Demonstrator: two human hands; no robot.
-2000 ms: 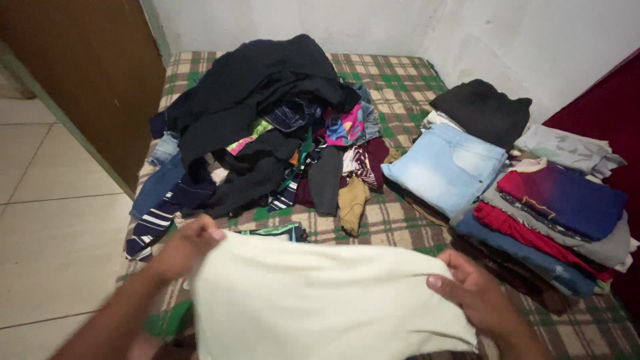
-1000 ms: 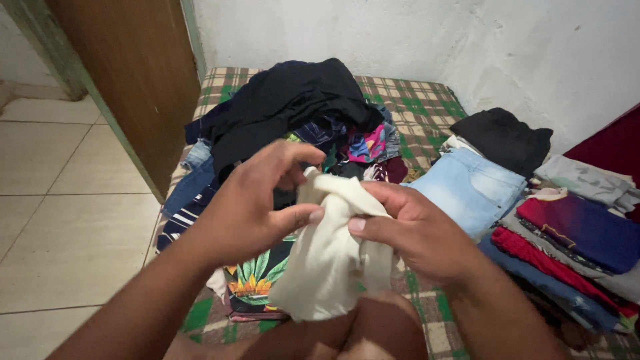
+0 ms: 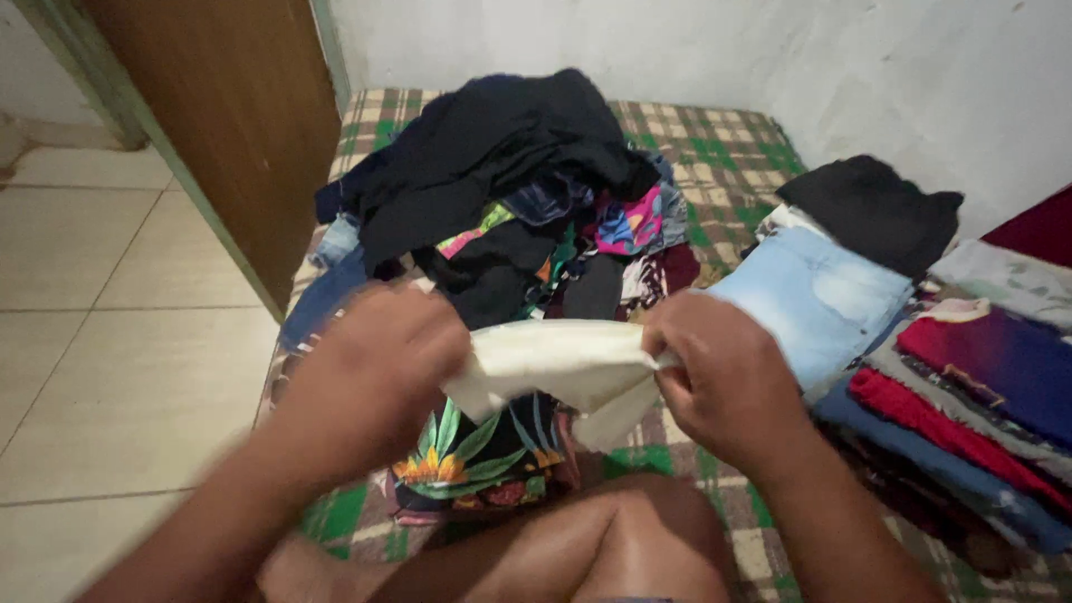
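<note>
A cream cloth garment (image 3: 561,356) is stretched between my two hands, with a loose part hanging below on the right. My left hand (image 3: 377,368) grips its left end and is blurred by motion. At its right end, my right hand (image 3: 720,377) holds a bunched edge. Beneath the cloth lies a folded dark garment with a floral print (image 3: 486,461). Just beyond my hands rises a heap of unfolded clothes, topped by a black garment (image 3: 502,159).
Folded light-blue jeans (image 3: 812,293) and a folded black garment (image 3: 875,209) lie at the right, beside a stack with a red and blue garment (image 3: 997,360). All rest on a plaid-covered bed (image 3: 703,138). A wooden door (image 3: 234,109) stands at the left.
The cream cloth was spread wide, then bunched between my close hands; now my hands are apart with it drawn into a narrow band. The view has shifted.
</note>
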